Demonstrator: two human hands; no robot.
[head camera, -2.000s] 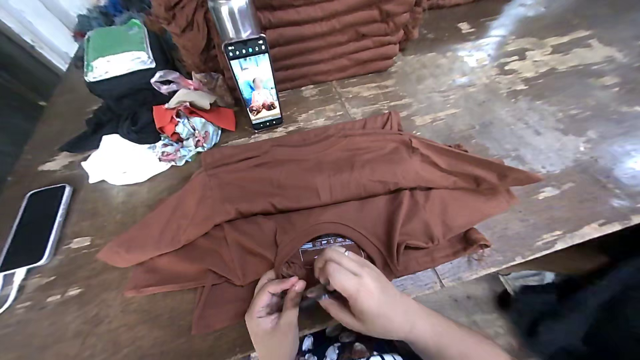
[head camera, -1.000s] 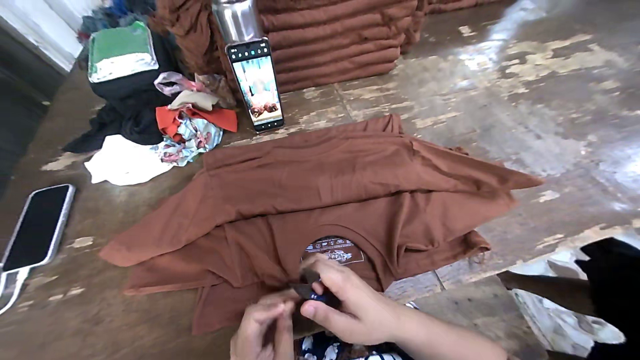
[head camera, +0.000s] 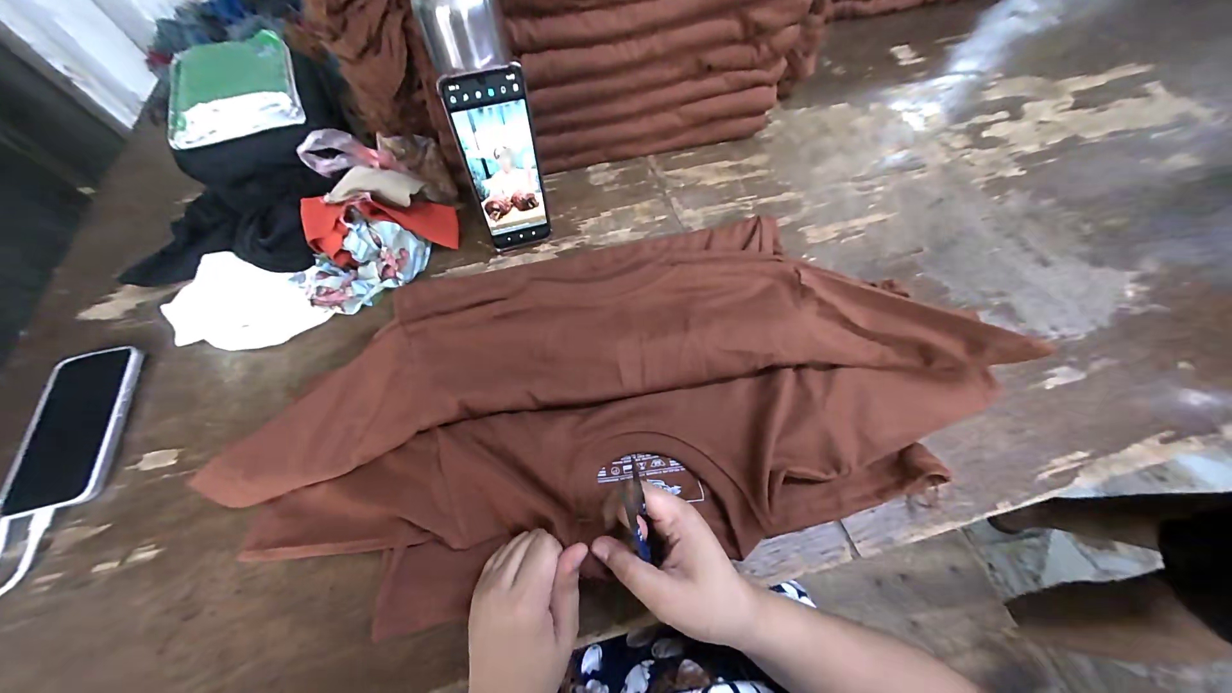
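A brown T-shirt (head camera: 616, 346) lies spread in folds on the worn wooden table, its round neckline toward me and a white print showing inside the collar. My right hand (head camera: 683, 568) holds a small dark tool with blue on it, probably thread snips (head camera: 637, 515), upright over the neckline. My left hand (head camera: 527, 597) pinches the near edge of the shirt between thumb and fingers, just left of the right hand. The fabric between the fingertips is mostly hidden.
A phone (head camera: 499, 159) leans on a metal bottle (head camera: 462, 34) before a stack of folded brown garments (head camera: 654, 77). Fabric scraps (head camera: 245, 303) and a green-and-white package (head camera: 236, 91) lie at left, near a charging phone (head camera: 72, 428). A person's legs (head camera: 1107, 587) show at right.
The right hand has turned so that the dark tool now points up over the neckline. The left hand has moved slightly right and up. At right, the other person's legs have come into view since two seconds ago.
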